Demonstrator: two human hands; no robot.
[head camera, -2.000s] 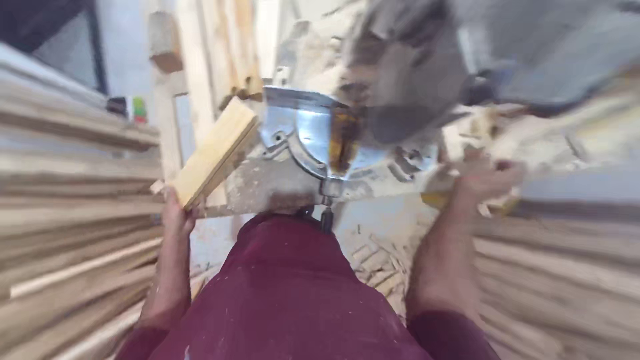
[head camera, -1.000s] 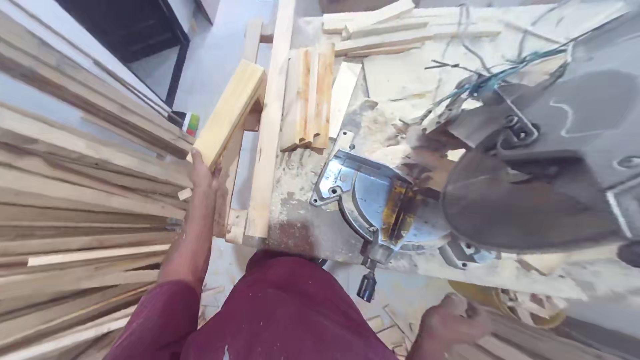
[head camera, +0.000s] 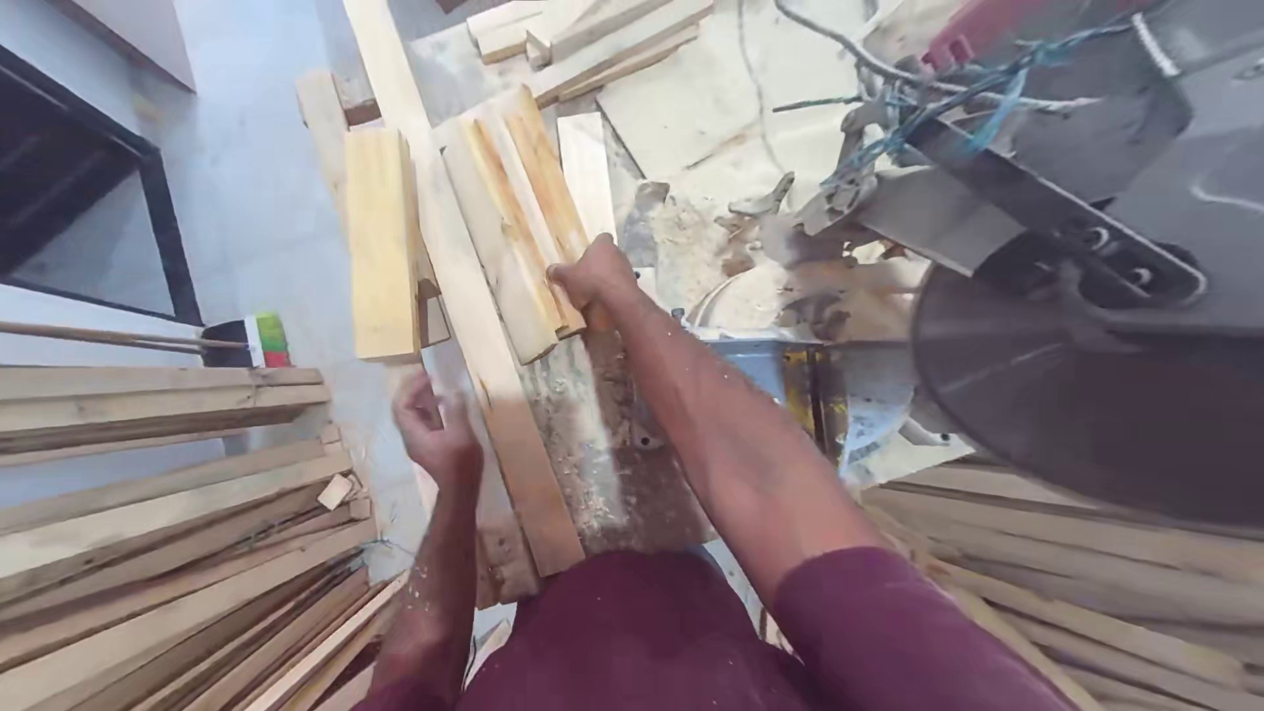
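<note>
My left hand (head camera: 437, 427) is empty, its fingers loosely curled, just below the near end of a light wooden block (head camera: 381, 247). That block lies along the left side of a long wooden board (head camera: 474, 346). My right hand (head camera: 594, 279) reaches across to the near end of several short wood pieces (head camera: 518, 212) lying side by side, with its fingers on the rightmost one. Whether it grips that piece is partly hidden by the hand. The miter saw's base (head camera: 760, 370) is partly behind my right forearm, and its round blade (head camera: 1076, 395) is raised at the right.
Stacked wooden boards (head camera: 168, 494) fill the lower left, and more boards (head camera: 1086, 583) lie at the lower right. Offcuts (head camera: 612, 44) rest at the back of the bench. A cable (head camera: 869, 64) and blue ties hang near the saw. Sawdust covers the bench.
My left hand has let go of the light block, which it held in the earlier frames. My right hand has moved left from beside the saw to the short wood pieces. The view has shifted.
</note>
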